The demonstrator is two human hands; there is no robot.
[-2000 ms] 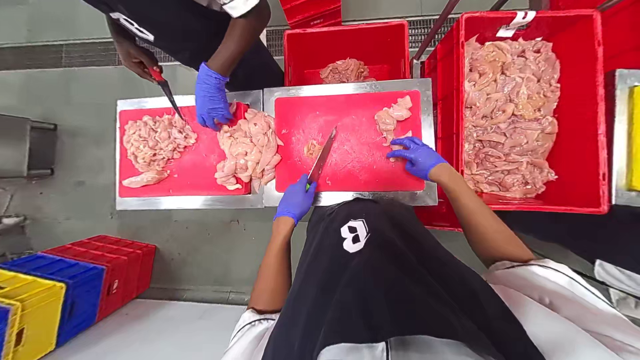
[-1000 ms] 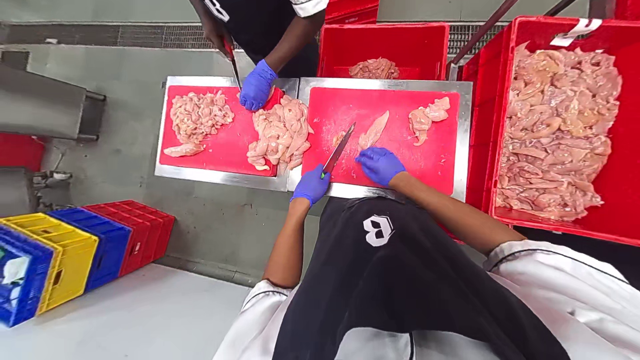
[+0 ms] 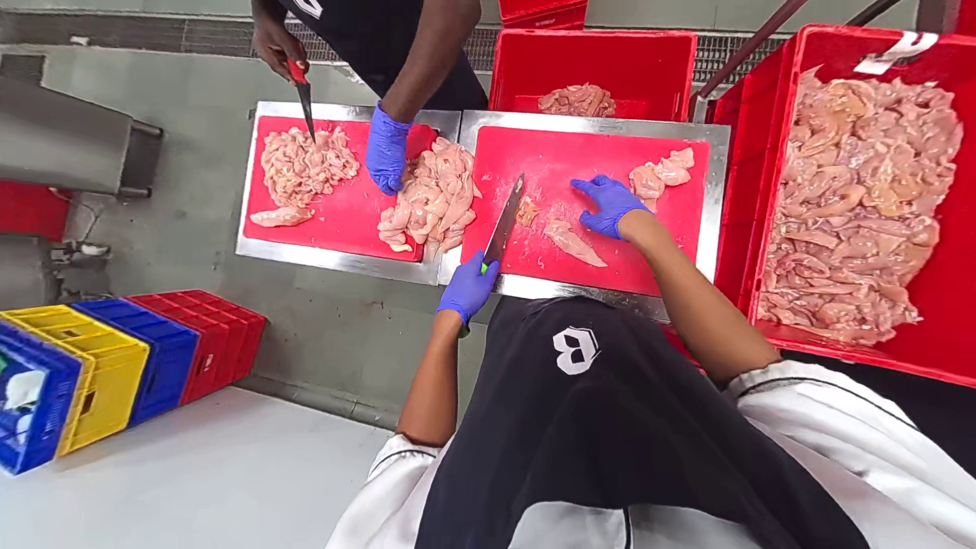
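Observation:
My left hand [image 3: 468,287], in a blue glove, grips the handle of a knife [image 3: 505,221] whose blade points up and away over the red cutting board [image 3: 587,145]. A strip of raw chicken [image 3: 573,242] lies on the board right of the blade, beside a small heap of trimmings [image 3: 526,211]. My right hand [image 3: 608,204], also gloved, is over the board with fingers apart and nothing in them. Just to its right are a few chicken pieces [image 3: 660,175]. A larger pile of chicken [image 3: 433,194] spans the left side, where the two boards meet.
Across the table a co-worker's gloved hand [image 3: 387,150] is by the pile; their other hand holds a red-handled knife [image 3: 305,99]. A red crate of chicken [image 3: 785,191] stands at right, another red crate [image 3: 595,61] behind the board. Colored crates [image 3: 114,381] sit at lower left.
My right hand has moved off the chicken strip toward the pieces at the board's right. The strip now lies uncovered nearer the board's front edge. My left hand still holds the knife.

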